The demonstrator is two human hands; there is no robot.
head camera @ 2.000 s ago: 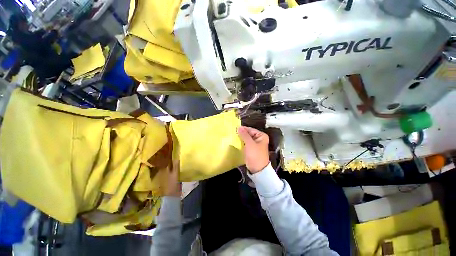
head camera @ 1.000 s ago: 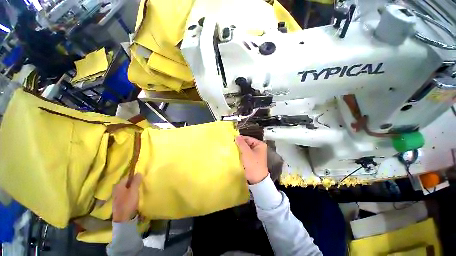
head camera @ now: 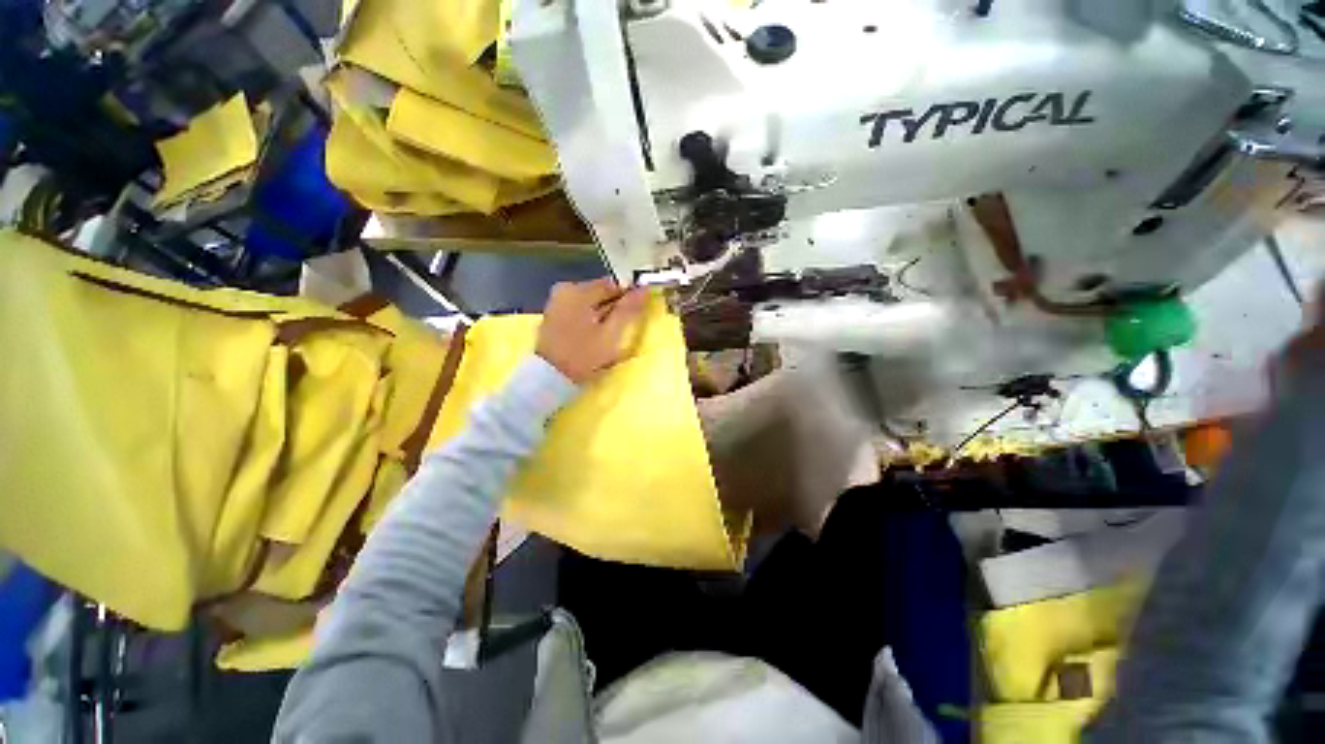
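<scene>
A yellow panel (head camera: pixel 625 465) with a brown edging strip (head camera: pixel 440 390) at its left side hangs from the needle area (head camera: pixel 712 247) of the white sewing machine (head camera: pixel 959 87). My left hand (head camera: pixel 589 332) holds the panel's top corner close beside the presser foot. A grey-white piece (head camera: pixel 799 443) shows to the right of the panel, under the cylinder arm (head camera: pixel 843 323). My right hand (head camera: pixel 1303 356) is at the far right edge, blurred and mostly cut off, so its fingers cannot be made out.
A draped yellow pile (head camera: pixel 131 422) lies at left. A second yellow stack (head camera: pixel 436 131) is on a stand above it. A green cap (head camera: pixel 1149 332) and dark scissor loops (head camera: pixel 1144 381) are at the machine's right. More yellow pieces (head camera: pixel 1039 654) are at lower right.
My left hand has moved from the panel's left edge up to its corner at the needle. My right hand has let go of the panel and moved to the far right. The grey-white piece has come into view.
</scene>
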